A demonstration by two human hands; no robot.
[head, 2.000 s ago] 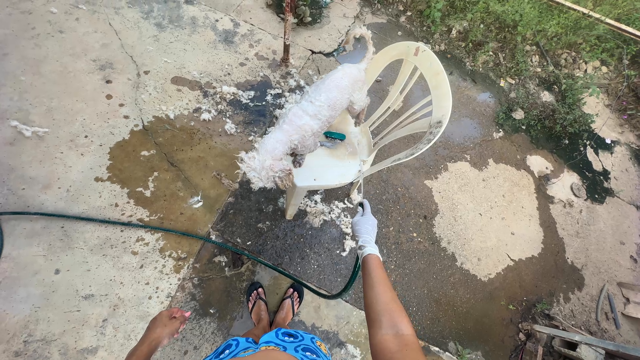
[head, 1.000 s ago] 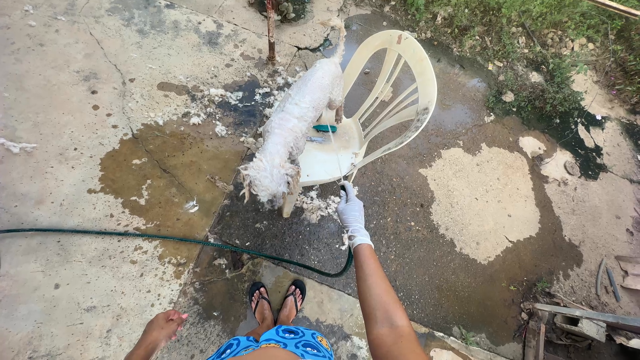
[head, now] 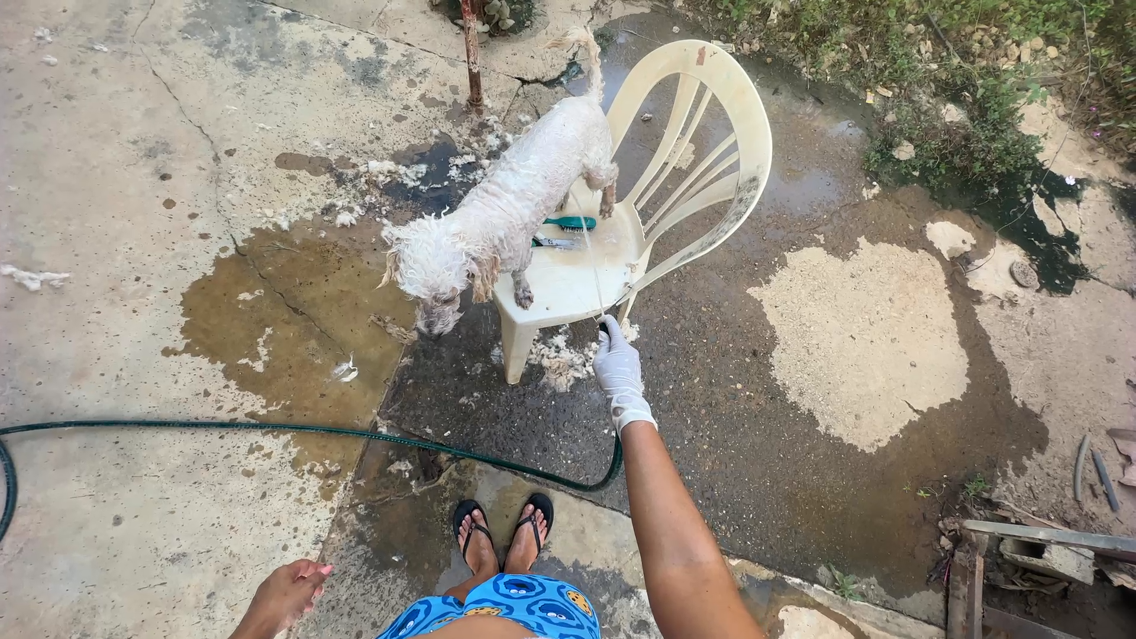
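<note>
My right hand [head: 619,368], in a white glove, is closed around the end of a green garden hose [head: 532,475]; a thin stream of water rises from it toward the dog. A wet white dog [head: 524,182] stands on a white plastic chair [head: 581,288], its head lowered over the seat's left edge. Under its belly a green brush [head: 571,223] and scissors [head: 556,242] lie on the seat. Bare and holding nothing, my left hand [head: 288,593] hangs at the lower left with its fingers partly curled.
Clumps of white fur [head: 564,359] lie on the wet concrete around the chair. The hose crosses the ground before my feet in flip-flops [head: 501,532]. A rusty metal post [head: 471,58] stands behind the dog. Concrete blocks and boards [head: 1047,555] lie at the lower right.
The dog's head now hangs lower, beyond the seat's edge, and its body has shifted on the chair. My gloved hand has stayed on the hose near the seat.
</note>
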